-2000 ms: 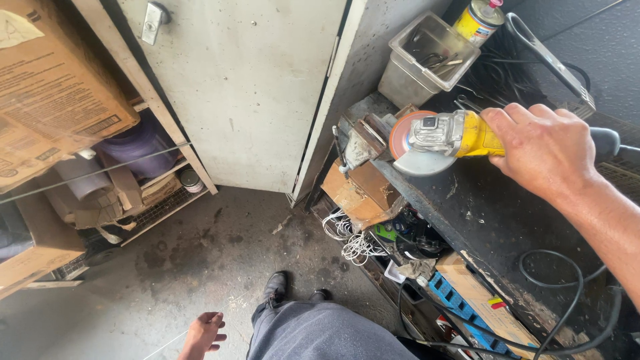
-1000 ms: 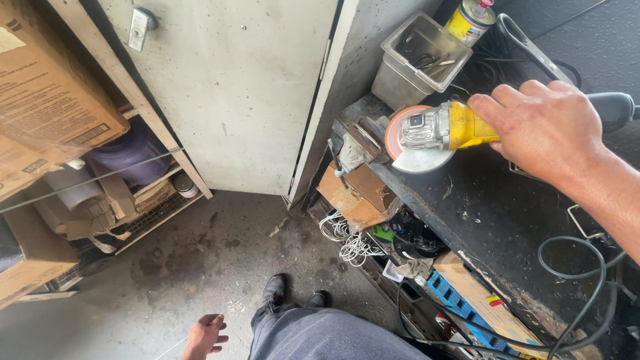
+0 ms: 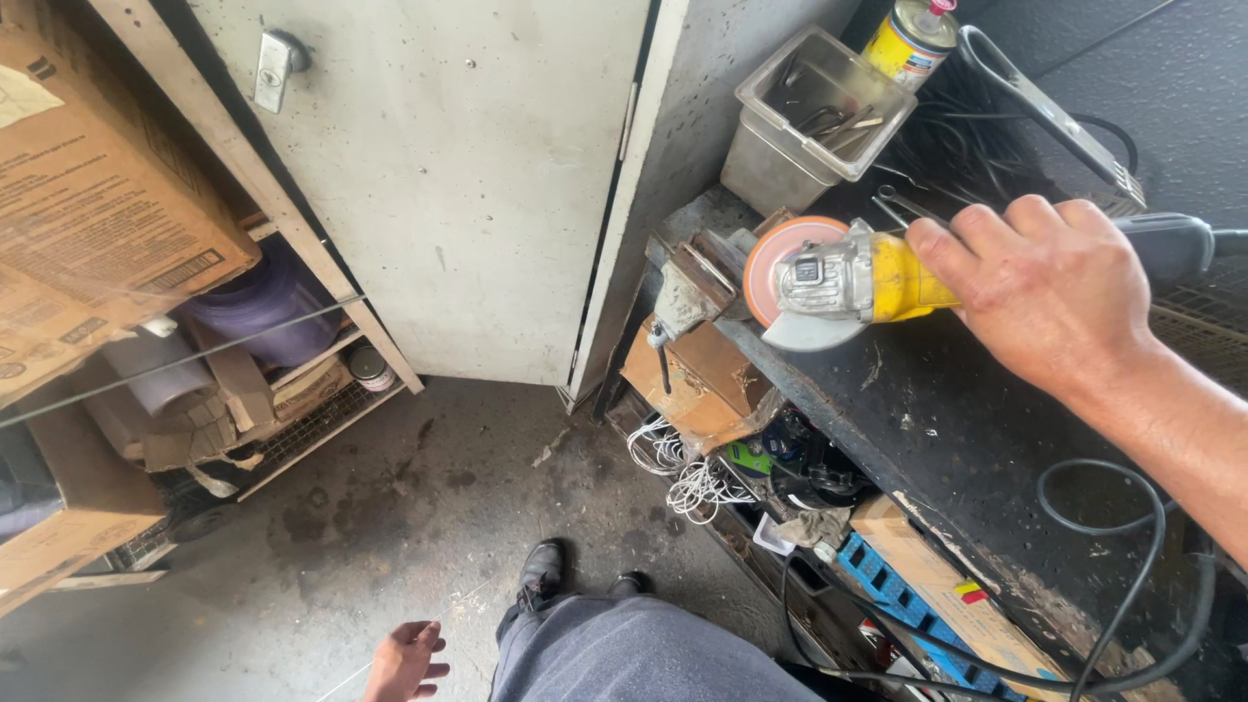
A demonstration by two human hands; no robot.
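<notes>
My right hand (image 3: 1048, 283) is closed around the yellow body of an angle grinder (image 3: 907, 278) above the black workbench (image 3: 936, 419). The grinder's orange disc (image 3: 780, 258) and its metal guard face the bench vise (image 3: 692, 283) at the bench corner; whether disc and vise touch cannot be told. A black cord runs from the grinder's rear end to the right edge. My left hand (image 3: 405, 663) hangs low beside my body, fingers apart and slightly curled, away from the bench. A thin pale line passes near it; whether the fingers touch it is unclear.
Behind the grinder stand a plastic container (image 3: 780, 161) of metal tools and a yellow can (image 3: 912, 44). Cable loops (image 3: 1150, 565) lie across the bench's right side. Cardboard boxes, white cords (image 3: 707, 487) and a blue rack (image 3: 907, 604) fill the shelf below. A door (image 3: 458, 195) and loaded shelving stand left.
My right hand has moved the grinder slightly away from the bench's front edge, and the grinder has turned to lie more level in view. My left hand stays low beside my body.
</notes>
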